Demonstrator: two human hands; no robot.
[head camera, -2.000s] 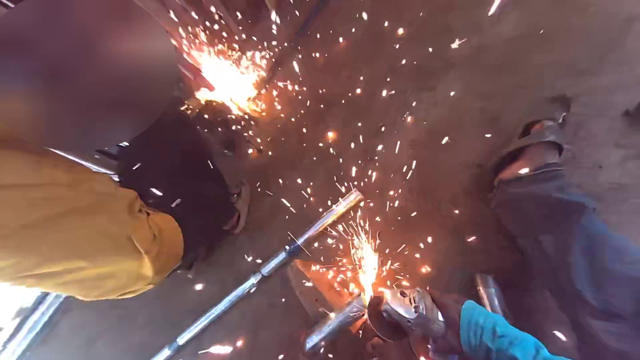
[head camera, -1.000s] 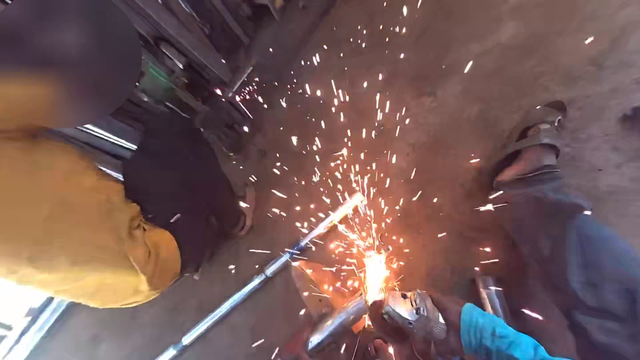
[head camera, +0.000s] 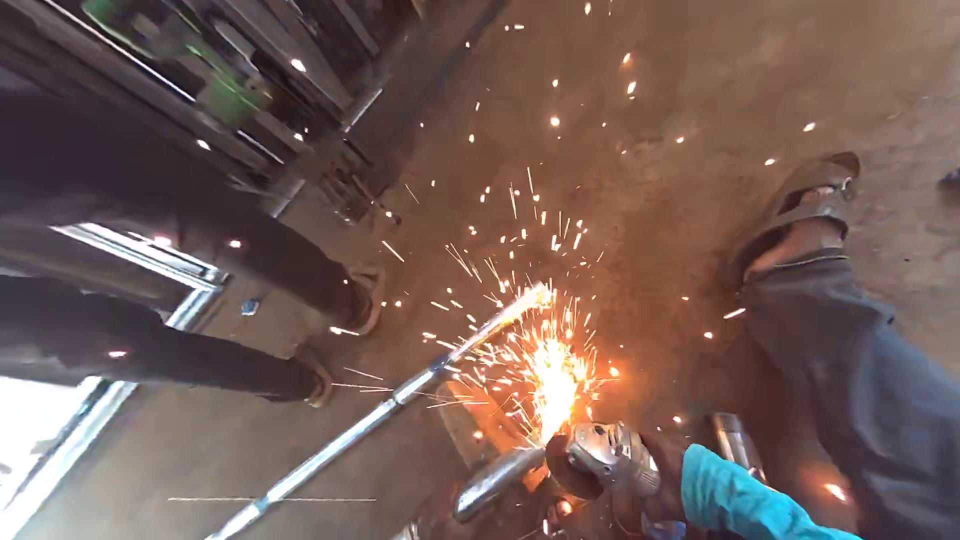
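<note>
My right hand (head camera: 664, 469), below a turquoise sleeve, is closed around an angle grinder (head camera: 611, 450) at the lower centre. Its disc meets the end of a short metal tube (head camera: 495, 484), and bright sparks (head camera: 555, 386) spray upward from there. At the bottom edge, a dark, blurred shape beside the tube may be my left hand, but I cannot make it out. A long metal pipe (head camera: 330, 454) lies diagonally on the floor to the left of the sparks. An orange-lit flat piece (head camera: 480, 420) sits behind the tube.
Another person's dark-trousered legs (head camera: 255, 255) stand at the left, near a metal frame (head camera: 191, 304). Metal sections and a green object (head camera: 232, 97) are at the upper left. My sandalled foot (head camera: 806, 210) is at the right, with another metal tube (head camera: 735, 442) below it.
The person in yellow at the left has moved, and now only dark-trousered legs show there. The second bright spark burst at the top, seen two seconds ago, is gone. My right hand keeps holding the grinder.
</note>
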